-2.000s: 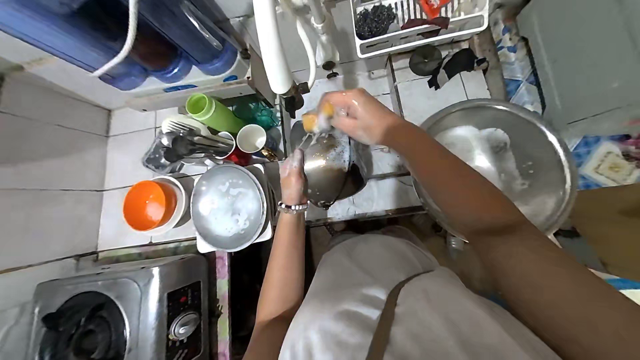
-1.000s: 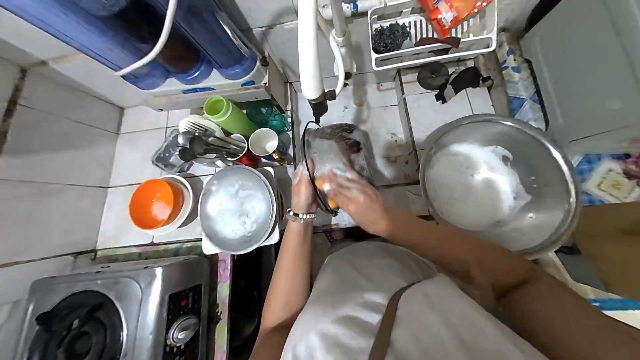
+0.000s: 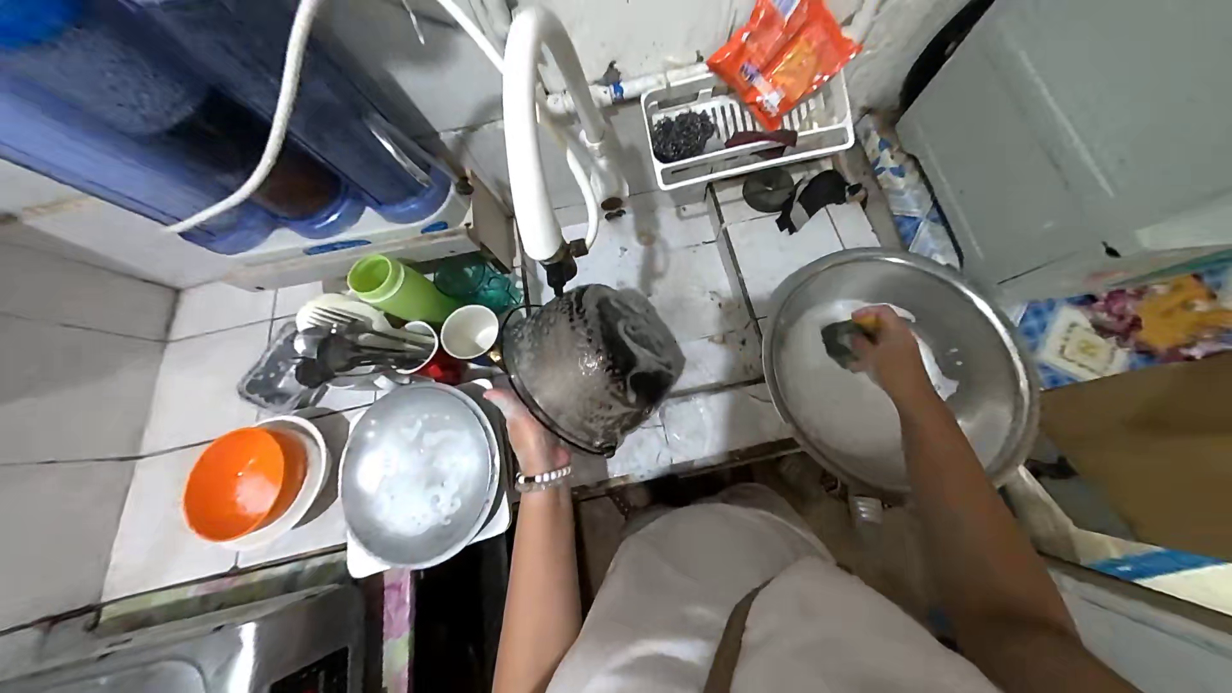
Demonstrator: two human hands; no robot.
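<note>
My left hand (image 3: pixel 527 431) holds a soapy metal pot (image 3: pixel 577 361) by its rim side, with some fingers hidden behind it. The pot is tipped on its side, its blackened base turned to the right and its thin wire handle hanging round the rim. Over at the right, my right hand (image 3: pixel 890 351) grips a yellow and dark green scouring sponge (image 3: pixel 844 342) inside a wide metal basin (image 3: pixel 996 423) that holds suds. A white faucet (image 3: pixel 527 154) ends just above the pot.
Left of the pot stand a soapy metal lid or pan (image 3: pixel 414 472), an orange bowl (image 3: pixel 236 481), a white mug (image 3: pixel 470 332), a green tumbler (image 3: pixel 399 287) and cutlery (image 3: pixel 361 346). A white plastic rack (image 3: pixel 751 159) is at the back, and a stove (image 3: pixel 212 645) at lower left.
My right hand has moved from the pot to the basin at the right, sponge in its fingers. The pot, upright or nearly so before, now shows its blackened base.
</note>
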